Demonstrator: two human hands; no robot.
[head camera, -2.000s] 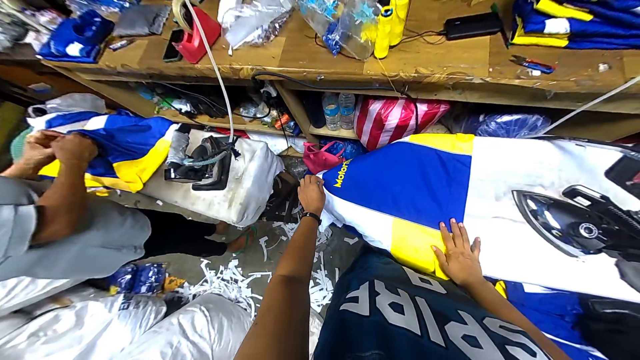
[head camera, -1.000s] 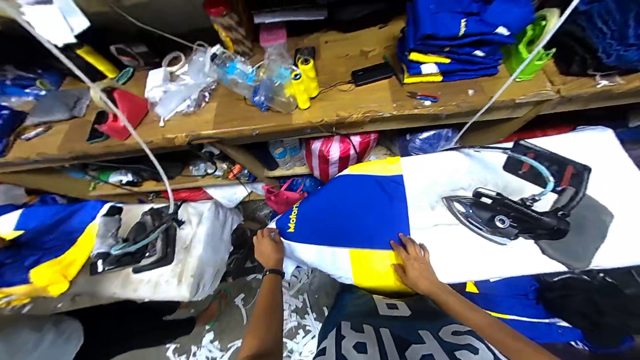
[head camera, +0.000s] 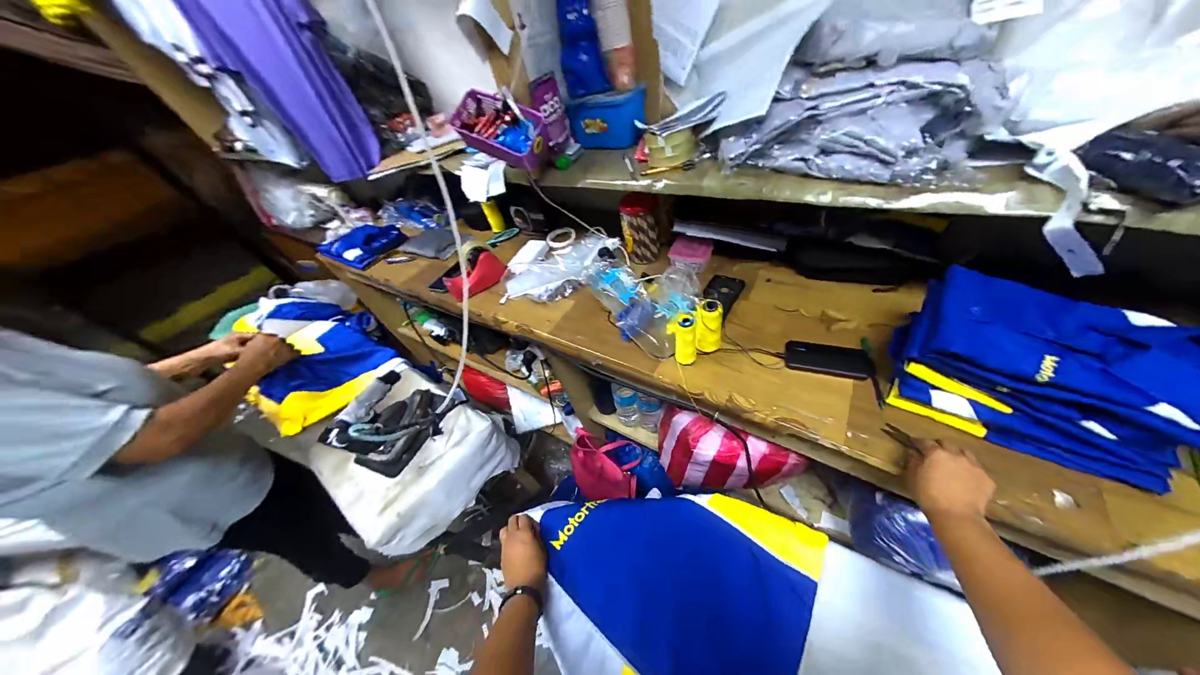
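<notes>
A blue, yellow and white garment lies spread over the end of a white-covered ironing board. My left hand is at the garment's left corner, fingers curled on its edge beside yellow lettering. My right hand is at the front edge of the wooden shelf, its fingers on a small cutting tool; the handle is hidden under them. Just beyond that hand sits a stack of folded blue garments. Yellow thread cones and a black phone are on the same shelf.
At left, a person handles a similar garment beside a steam iron on a white padded board. A hanging white hose crosses the view. Striped bundle and bottles are under the shelf. Paper strips litter the floor.
My right hand has left the garment and reached to the small tool on the shelf. The left hand stays at the garment's corner. The view has swung up and left.
</notes>
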